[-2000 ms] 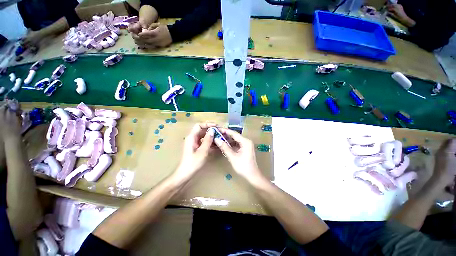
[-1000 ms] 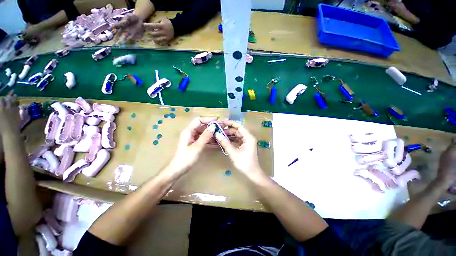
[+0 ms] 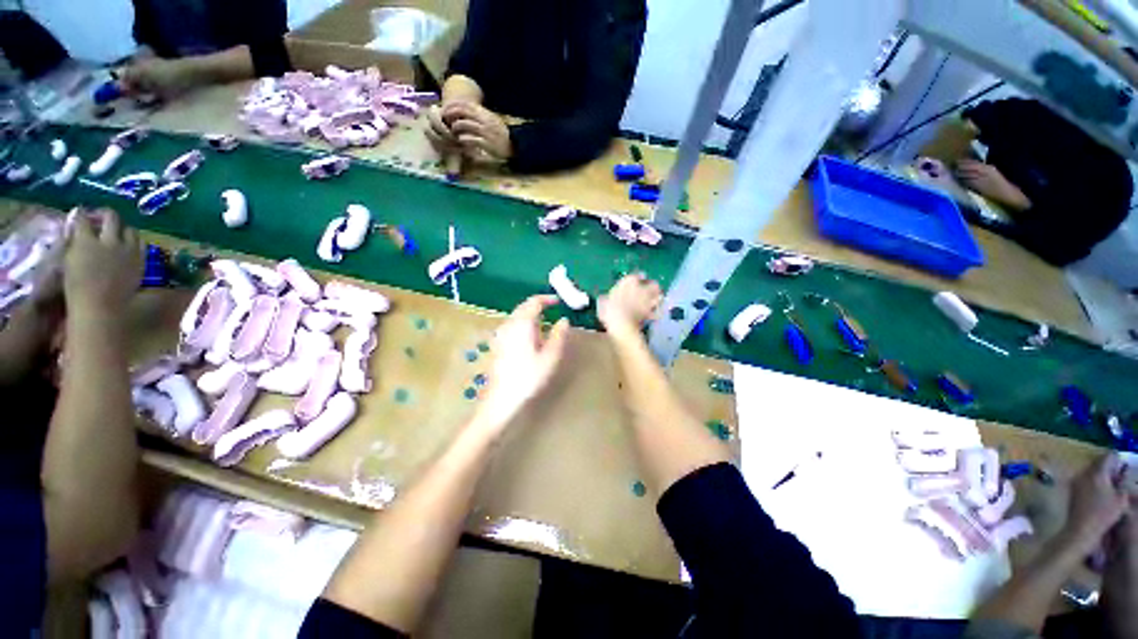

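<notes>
My left hand (image 3: 529, 355) is over the belt's near edge, fingers apart, with nothing visible in it. My right hand (image 3: 632, 303) reaches over the green conveyor belt (image 3: 499, 256), left of the metal post. Its fingers are bunched and blurred, and I cannot tell whether they hold anything. A closed white housing (image 3: 568, 287) lies on the belt between my hands. Small green parts show just beyond my right hand. A pink-white housing (image 3: 630, 229) lies further back on the belt.
The pale post (image 3: 774, 137) leans across the view right of my hands. A housing heap (image 3: 281, 343) lies left. A white sheet (image 3: 811, 499) with housings and a thin dark stick lies right. A blue tray (image 3: 892, 215) is across the belt. Other people's hands work on both sides.
My hands have separated and moved forward to the belt; the small piece they held together is no longer seen between them. The view has shifted and tilted. A white housing now lies between my hands.
</notes>
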